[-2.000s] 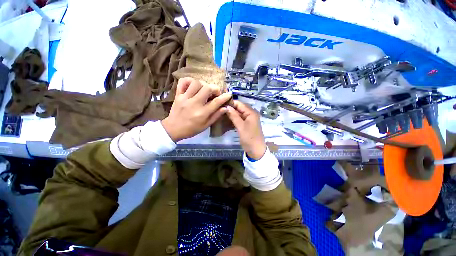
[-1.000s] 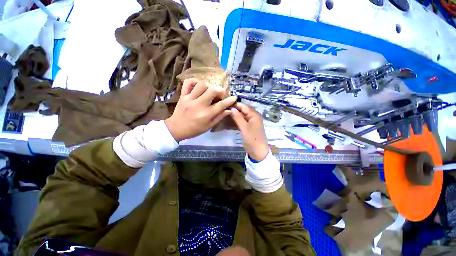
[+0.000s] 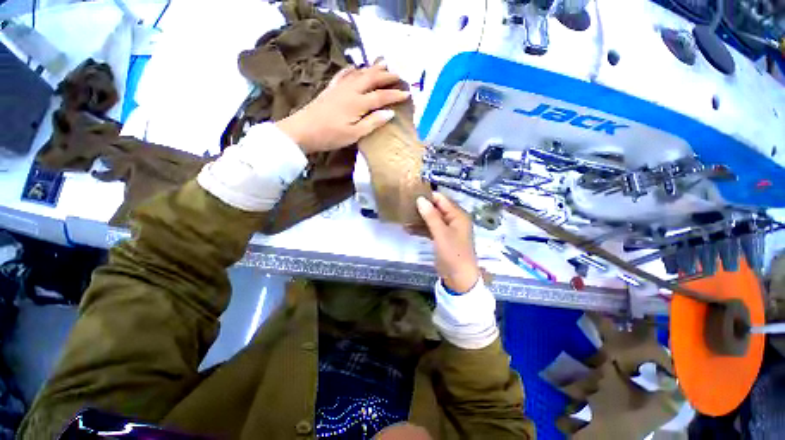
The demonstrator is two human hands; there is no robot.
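A brown knit garment piece (image 3: 394,163) lies stretched flat beside the needle area of the coverstitch machine (image 3: 482,86); a lit, lighter patch shows on it. My left hand (image 3: 349,107) lies on the far part of the piece, fingers spread and pointing right. My right hand (image 3: 449,232) pinches the near right edge between thumb and fingers. The binding strip (image 3: 585,245) runs from the tape roll (image 3: 728,327) on the orange disc (image 3: 701,369) to the metal parts by the needle. The needle itself is too small to make out.
A tangled brown garment pile (image 3: 297,56) lies left of the machine, with more brown cloth (image 3: 82,112) at the far left. Pens (image 3: 529,265) and a measuring strip (image 3: 344,271) are near the table's front edge. Cut pieces (image 3: 624,378) lie in the blue bin (image 3: 529,357).
My left hand has moved from the needle area up and away onto the far part of the piece. My right hand has shifted down along its edge. The piece now lies flatter. The view has shifted.
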